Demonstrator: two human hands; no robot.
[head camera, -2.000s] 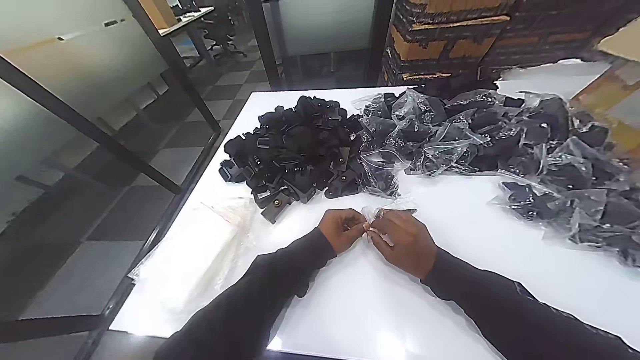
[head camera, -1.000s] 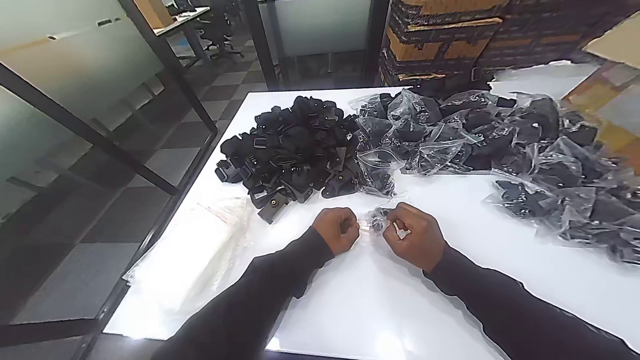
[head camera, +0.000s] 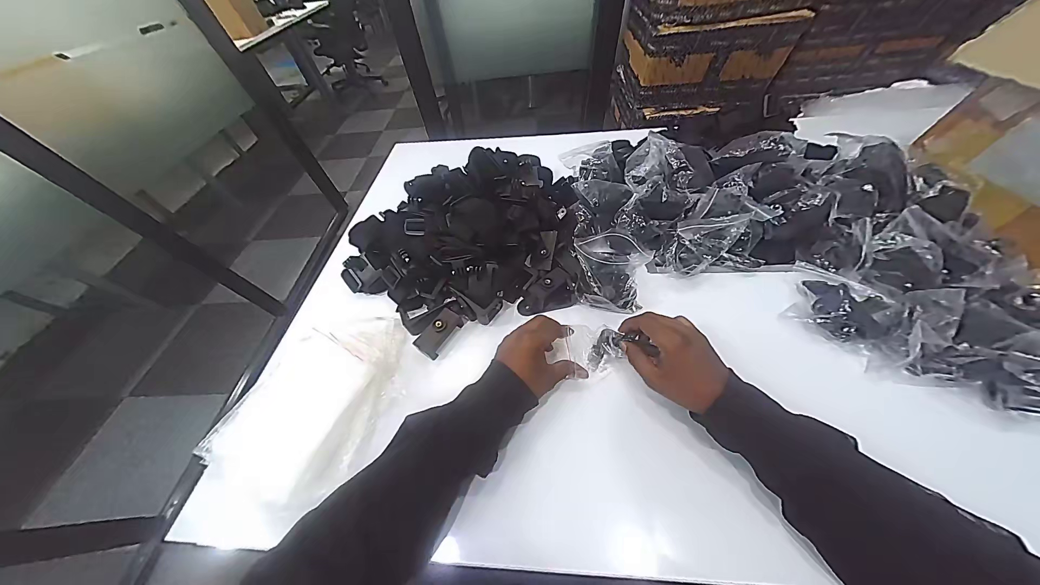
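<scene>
Between my hands is a small clear plastic bag with a small dark part at its right side. My left hand holds the bag's left edge between thumb and fingers. My right hand grips a small black piece at the bag's right end; its exact kind cannot be made out. Behind my hands lies a heap of loose black plastic parts. Clear zip bags holding black parts are piled to its right. A stack of empty clear bags lies left of my left forearm.
The white table carries all of this. An open cardboard box stands at the right rear. Wrapped cartons are stacked beyond the far edge, and a glass partition with dark frames runs along the left.
My hands were close together two seconds ago and have moved apart, with the small bag now between them. A small black piece now shows in my right fingers.
</scene>
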